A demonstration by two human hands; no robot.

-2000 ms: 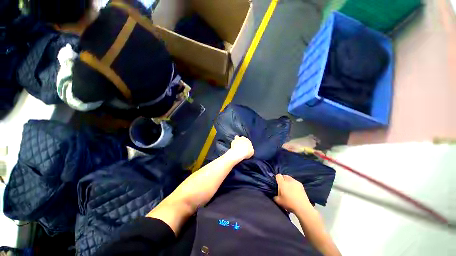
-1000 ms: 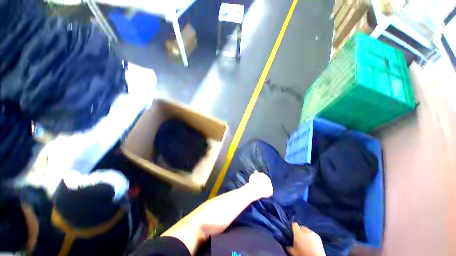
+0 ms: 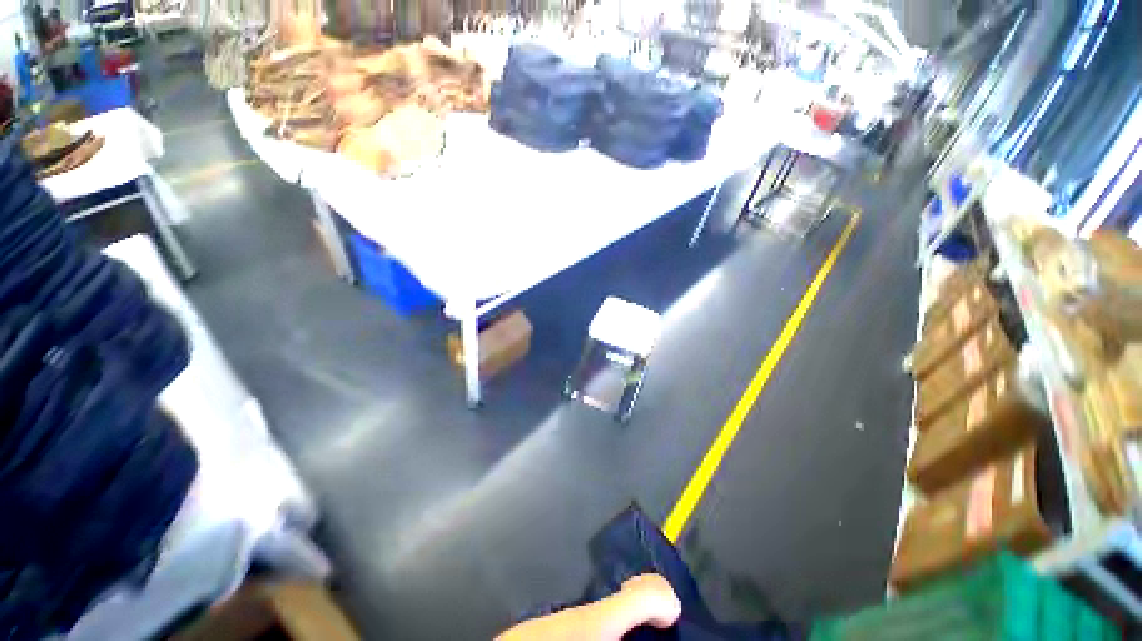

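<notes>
A dark navy bag (image 3: 635, 547) shows at the bottom middle, cut off by the lower edge and somewhat blurred. My left hand (image 3: 641, 604) is closed on it, with the forearm coming in from the bottom. The diamond stitching cannot be made out on the part in view. My right hand is out of the picture.
Navy stacks (image 3: 78, 413) stand on a white table at the left. A long white table (image 3: 413, 238) holds brown pieces (image 3: 363, 94) and navy stacks (image 3: 547, 100). A white stool (image 3: 616, 338), yellow line (image 3: 776, 363), cartons (image 3: 971, 501) and green tote (image 3: 971, 607) are ahead and right.
The view has swung up and forward. The blue crate and my right hand have left the picture, and the open carton is mostly gone. My left hand still holds the navy bag.
</notes>
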